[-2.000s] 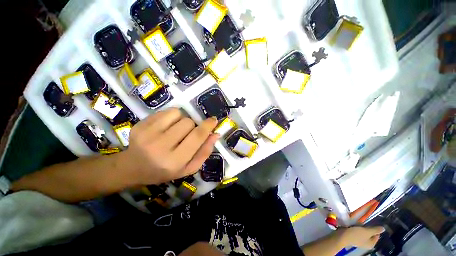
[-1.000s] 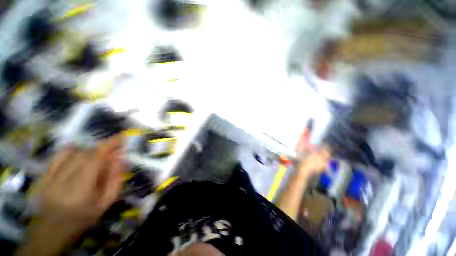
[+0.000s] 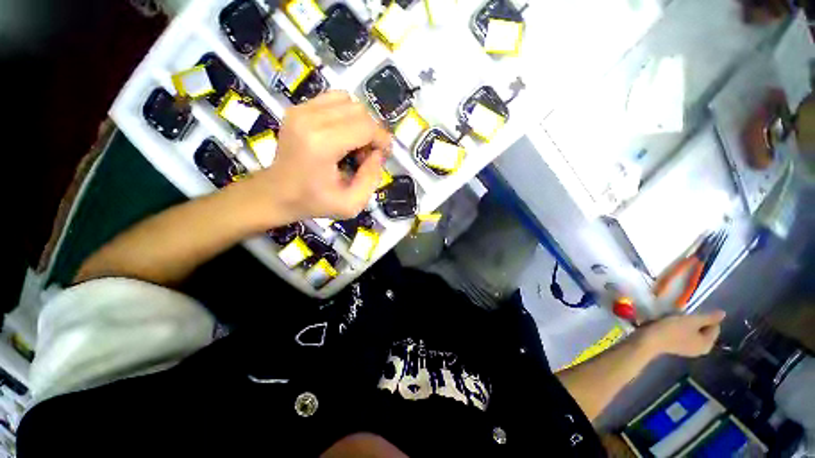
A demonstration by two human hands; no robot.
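Note:
A white blister tray point(image 3: 143, 85) holds rows of black watch housings point(image 3: 388, 92), many with silver-white pouch batteries edged in yellow point(image 3: 239, 111) lying beside or over them. My left hand point(image 3: 326, 156) is over the tray's middle, fingers curled and thumb and index fingertips close together beside a watch housing; whether anything is between them cannot be seen. The hand hides some units under it. My right hand point(image 3: 688, 334) is small at the lower right, beside the front edge of the white bed; its grip is unclear.
Orange-handled pliers point(image 3: 681, 282) and thin dark tools lie on the white bed's right side. A red button point(image 3: 624, 309) is at its front edge. Green-framed blue items point(image 3: 676, 420) lie at lower right. An orange-brown block point(image 3: 762, 132) is at the right.
The view swung right, blurred, and came back. My left hand is again over the tray, now with its fingers curled more tightly; my right hand remains by the bed's front edge.

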